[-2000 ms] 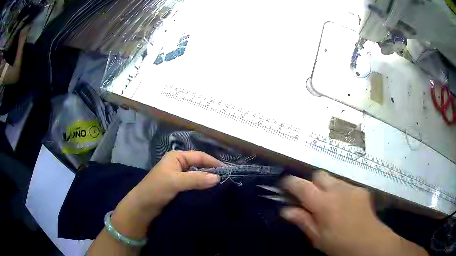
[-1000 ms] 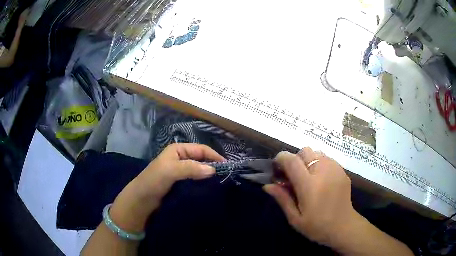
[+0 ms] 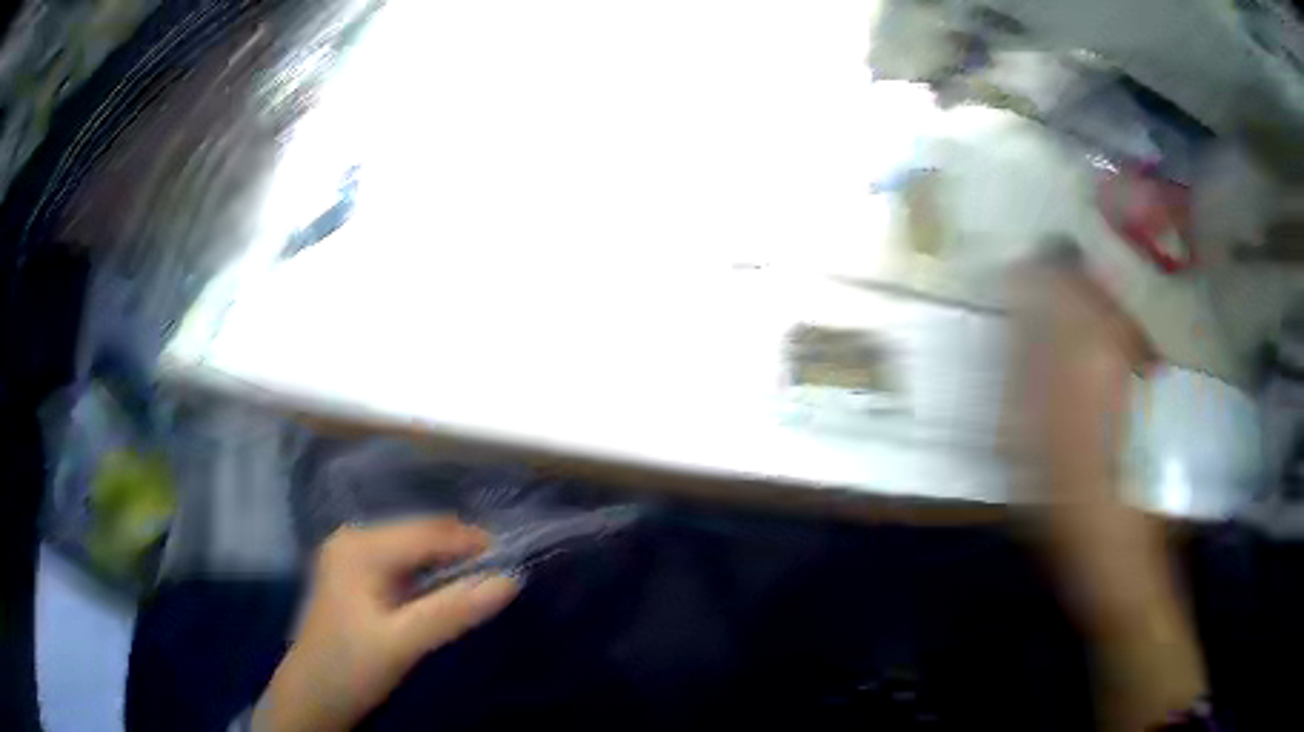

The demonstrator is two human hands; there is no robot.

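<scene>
The frame is badly blurred. My left hand (image 3: 393,608) is at the lower left, thumb and fingers pinching the pale seam edge (image 3: 551,536) of the dark navy cloth (image 3: 687,615). The cloth covers my lap below the table edge. My right hand (image 3: 1065,336) is over the right part of the white table, a smear with the forearm reaching up from below. A dark spot shows at its far end; whether it holds the snips cannot be told.
The white table (image 3: 572,315) has a brown tape patch (image 3: 841,358) and a smaller one (image 3: 925,215). Red-handled scissors (image 3: 1148,218) lie at the right, near the blurred machine head (image 3: 930,43). A plastic bag with a yellow label (image 3: 132,501) is at the left.
My right hand has left the seam edge and moved right and up over the table. My left hand still pinches the seam. The view has shifted and blurred; the snips no longer show clearly.
</scene>
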